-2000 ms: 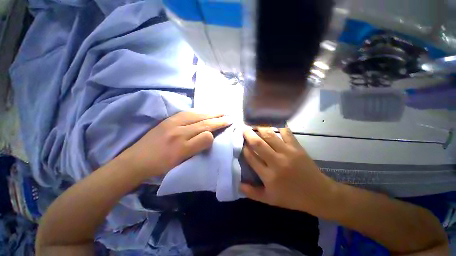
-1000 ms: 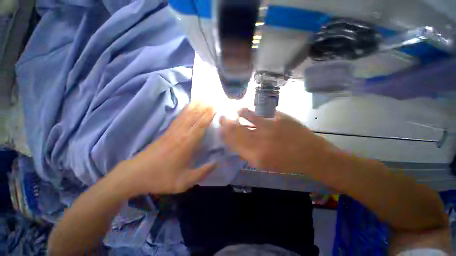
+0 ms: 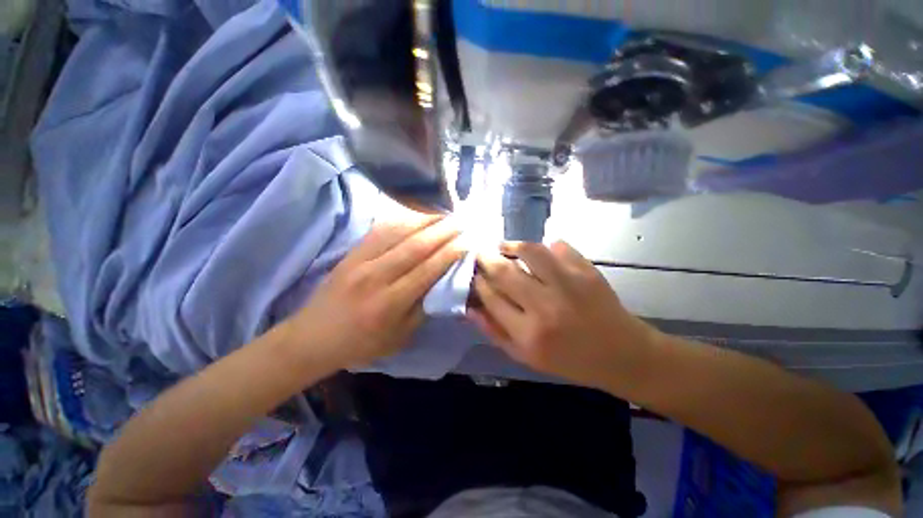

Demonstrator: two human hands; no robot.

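Observation:
The blue-grey garment (image 3: 202, 202) lies heaped left of the needle area. A narrow folded band (image 3: 450, 291) of the same cloth runs between my hands toward the presser foot (image 3: 468, 170), which is partly lost in glare. My left hand (image 3: 380, 288) lies flat on the cloth, fingertips close to the foot. My right hand (image 3: 552, 309) has bent fingers on the band's right edge, just below the grey-blue cylindrical fitting (image 3: 526, 207). The glossy curved part (image 3: 380, 101) covers the area above my left fingertips.
The white machine head (image 3: 536, 81) with a blue stripe fills the top. A ribbed knob (image 3: 638, 167) and a purple cloth strip (image 3: 820, 162) are at right. A thin metal rod (image 3: 749, 276) crosses the bed above the measuring scale (image 3: 810, 354). More garments (image 3: 61, 465) lie below left.
The cloth's lower end has gone from a pointed flap to a flatter piece under my hands. My fingers have closed in around the band at the foot. The glossy part appears further left.

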